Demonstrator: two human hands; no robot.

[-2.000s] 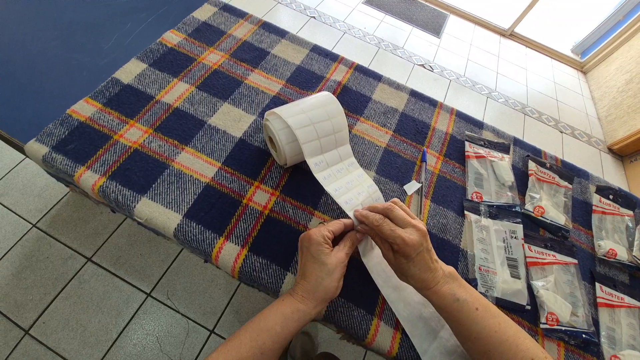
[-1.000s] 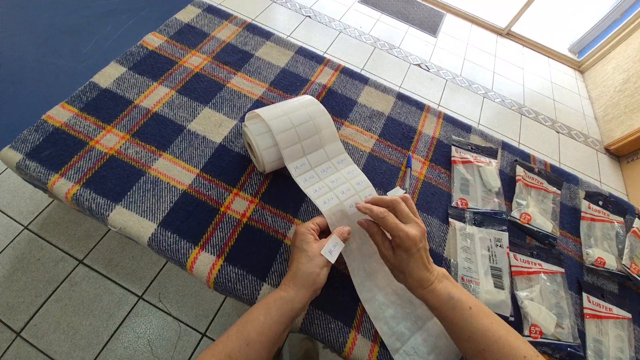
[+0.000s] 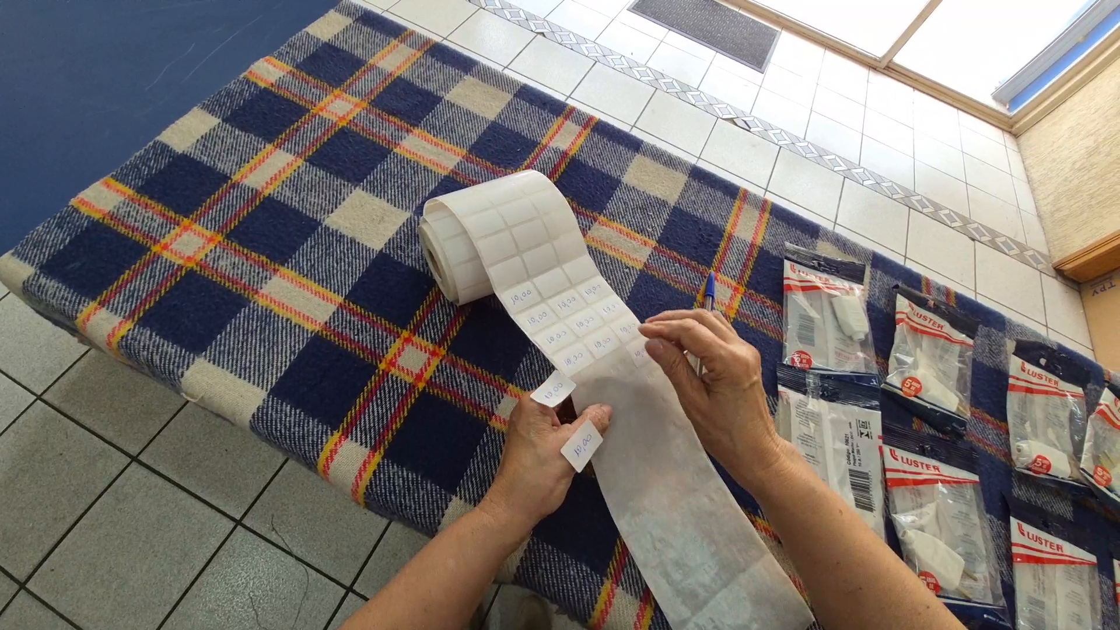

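A roll of white adhesive labels (image 3: 499,223) lies on the plaid blanket, its strip unrolled toward me. Several labels near my hands bear handwritten prices; the strip's near end is bare backing paper (image 3: 678,490). Two loose labels, one label (image 3: 553,388) on a fingertip and another label (image 3: 582,444) on the thumb, cling to my left hand (image 3: 541,451), at the strip's left edge. My right hand (image 3: 713,385) is over the strip's right edge, thumb and forefinger close together at the last labels; whether they pinch one is unclear. Behind it a blue pen (image 3: 710,290) is partly hidden.
Several clear plastic packets with white electrical parts (image 3: 827,315) lie in rows on the right. The plaid blanket (image 3: 367,219) covers the table, whose edge runs along the lower left. A tiled floor (image 3: 157,525) and a dark mat (image 3: 709,31) lie beyond.
Two seconds ago both hands were together on the strip. One second ago one loose label showed on my left hand; now two do. My right hand has stayed by the labels' edge.
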